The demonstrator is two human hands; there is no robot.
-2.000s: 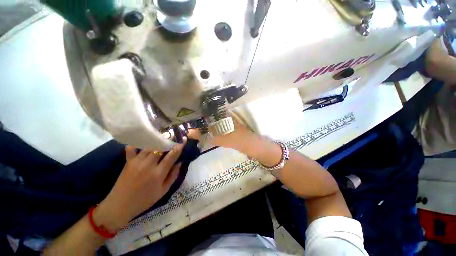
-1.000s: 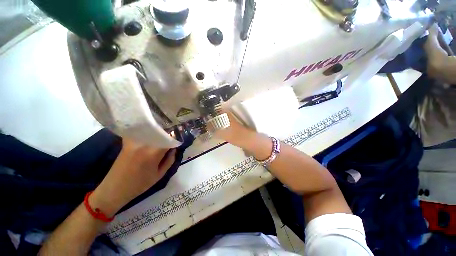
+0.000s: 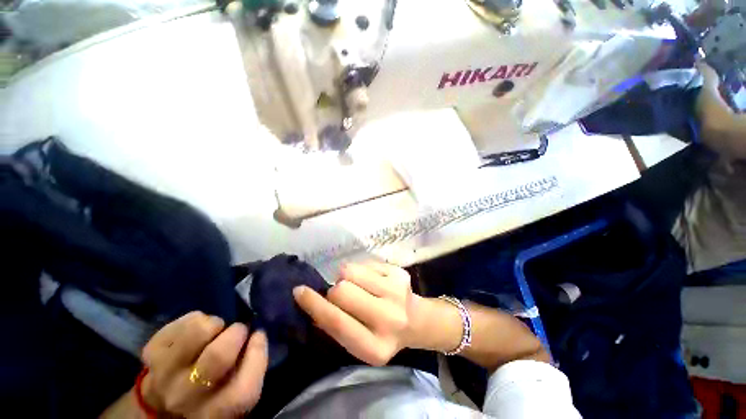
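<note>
The navy garment [image 3: 123, 237] lies in a dark heap at the left, over the table's edge and down towards my lap. A folded navy section [image 3: 282, 290] bulges up between my hands, with a small pale piece at its left side. My left hand [image 3: 204, 364] pinches the cloth at the lower left. My right hand [image 3: 368, 311] holds the folded section's right side with bent fingers. Both hands are in front of the table edge. The sewing machine [image 3: 409, 65] stands beyond them, with no navy cloth seen under its needle area.
A measuring tape strip [image 3: 474, 209] runs along the table's front edge. A white cloth [image 3: 421, 147] lies under the machine arm. A blue basket rim [image 3: 523, 278] with dark pieces is right of my lap. Another person's arm [image 3: 724, 119] shows at the far right.
Both hands have moved from the needle area down to the front of the table, bringing the navy cloth with them. The view has shifted, so the machine head sits higher and looks smaller.
</note>
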